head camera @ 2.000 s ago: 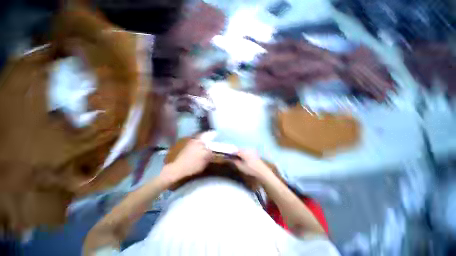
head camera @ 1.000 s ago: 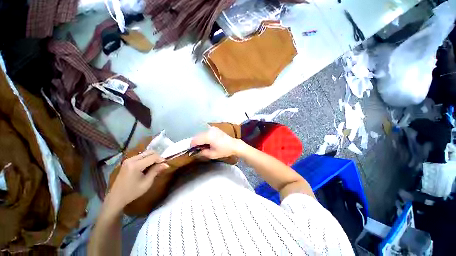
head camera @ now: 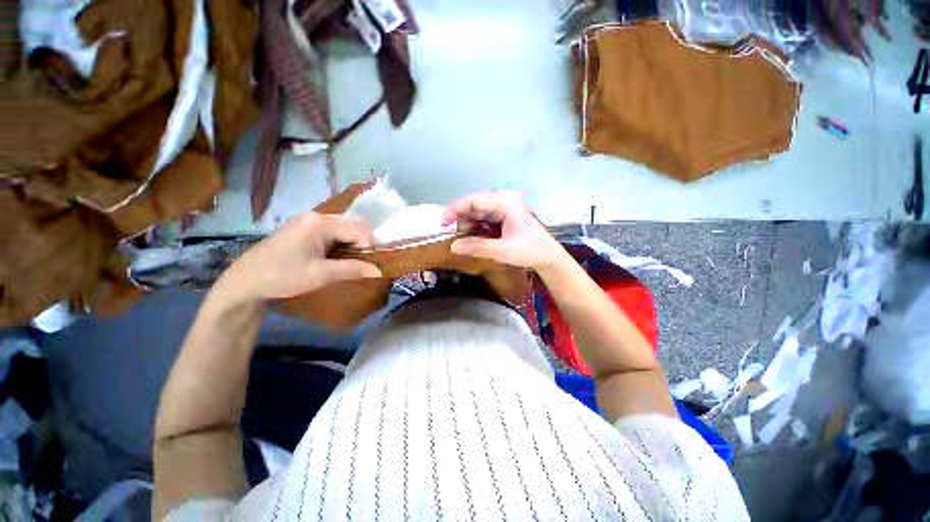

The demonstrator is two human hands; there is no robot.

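A brown garment piece (head camera: 418, 257) with a pale seam edge is stretched between my hands at my waist. A white layer (head camera: 400, 220) bunches up behind the edge. My left hand (head camera: 311, 255) pinches the left end of the edge between thumb and fingers. My right hand (head camera: 505, 235) pinches the right end, its fingers curled; whether it also holds a small tool is hidden. More of the brown piece hangs below my left hand.
Stacked brown panels (head camera: 693, 102) lie at the table's right. A large brown pile (head camera: 102, 133) is at left, beside plaid strips (head camera: 296, 71). Black scissors (head camera: 917, 82) lie at the far right. A red container (head camera: 612, 311) and blue bin (head camera: 704, 432) stand below the table, near white scraps (head camera: 783, 372).
The view has turned, so the stacked panels now show farther right. The dark tool seen at my right fingers no longer shows. Both hands now hold the edge nearly level.
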